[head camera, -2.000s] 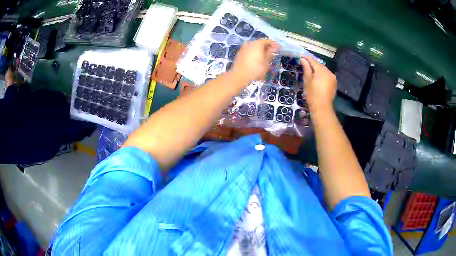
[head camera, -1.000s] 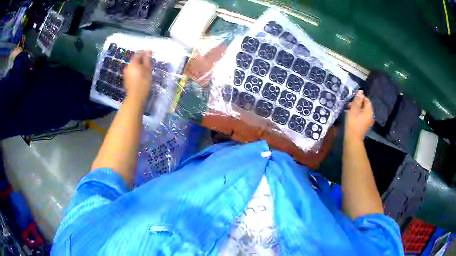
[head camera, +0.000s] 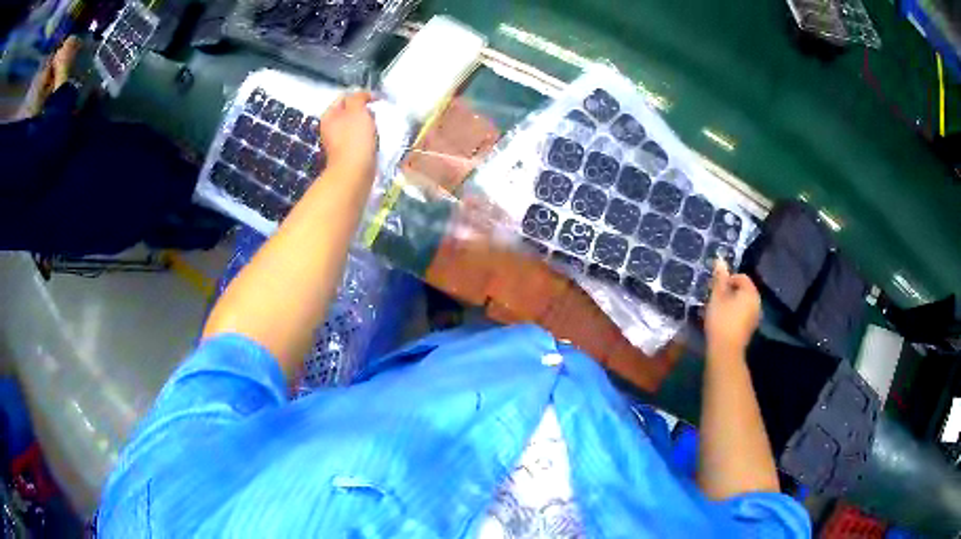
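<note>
A clear blister tray with rows of black lens covers (head camera: 632, 200) lies tilted over the orange-brown fixture plates (head camera: 527, 300). Another full tray or stack (head camera: 269, 147) lies to the left. My left hand (head camera: 350, 132) is over that stack's right part, its fingertips pinched on clear, wrinkled film (head camera: 422, 200) that stretches toward the middle tray; the grip is partly blurred. My right hand (head camera: 732, 305) pinches the right edge of the middle tray; its fingertips cover the edge there. Loose film also hangs at the middle tray's lower edge.
A white box (head camera: 434, 68) and yellow tape (head camera: 388, 216) lie between the trays. Black fixture plates (head camera: 790, 253) are at right. A tray of dark parts (head camera: 316, 26) is at the back left. Another person's hand (head camera: 63, 63) is far left.
My left hand has moved from the middle tray to the left stack, drawing film across. My right hand has moved to the middle tray's right edge. The tray's rows show more fully.
</note>
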